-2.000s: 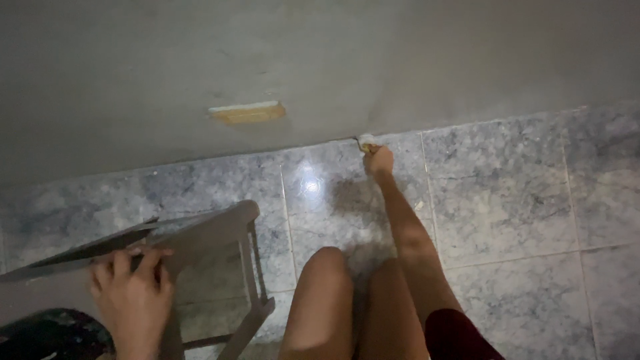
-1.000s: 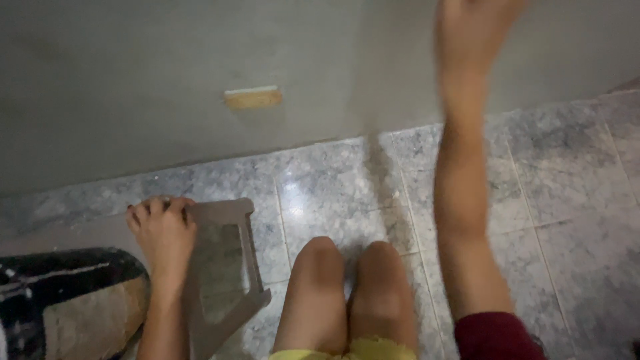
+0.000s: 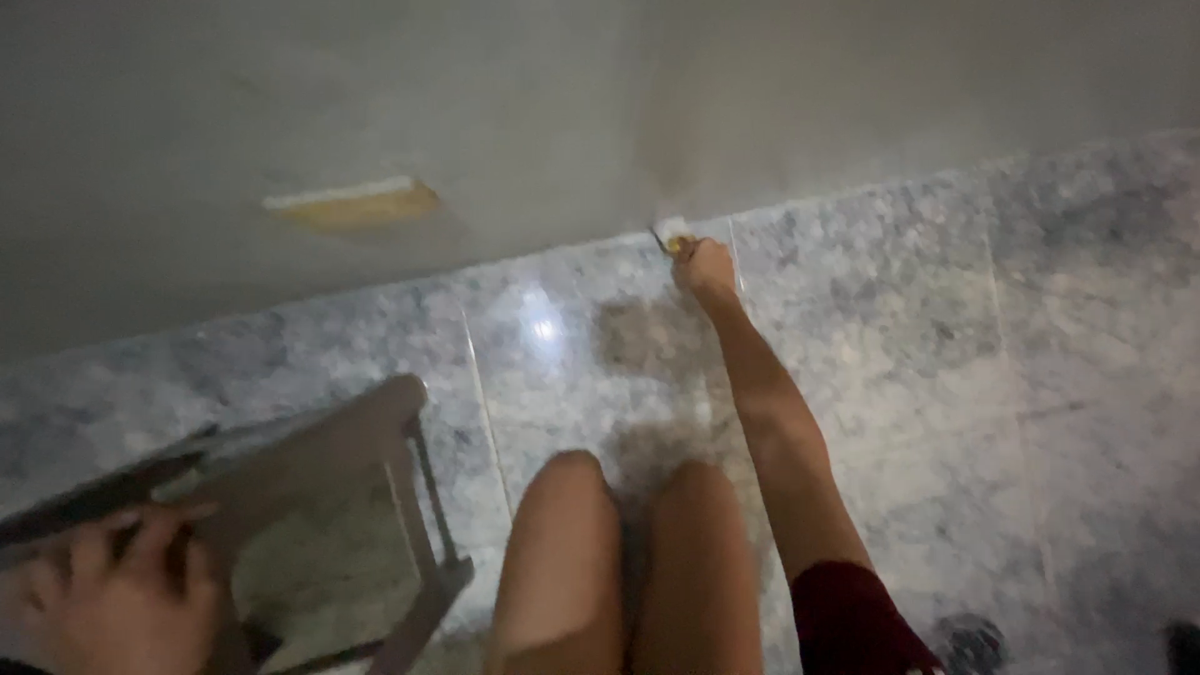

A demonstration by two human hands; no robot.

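Note:
My right hand [image 3: 705,265] is closed around a small tool, probably a paintbrush [image 3: 675,242], with a yellow part and a pale end. Its end is at the foot of the grey wall [image 3: 525,112], where wall meets floor. Motion blur hides the tool's finer detail. At the lower left, my left hand [image 3: 127,595] rests with spread, bent fingers on the frame of a grey-brown stool or chair [image 3: 319,441]; whether it grips the frame is hard to tell.
Marbled grey tiles [image 3: 900,375] cover the floor along the wall. A yellowish rectangular patch with a white upper edge [image 3: 356,204] is on the wall. My bent knees are at the bottom centre. A dark round object [image 3: 971,645] lies at the lower right.
My right hand was raised in front of the wall one second ago; it is now down at the wall's foot, much as two seconds ago. My left hand stays by the stool or chair.

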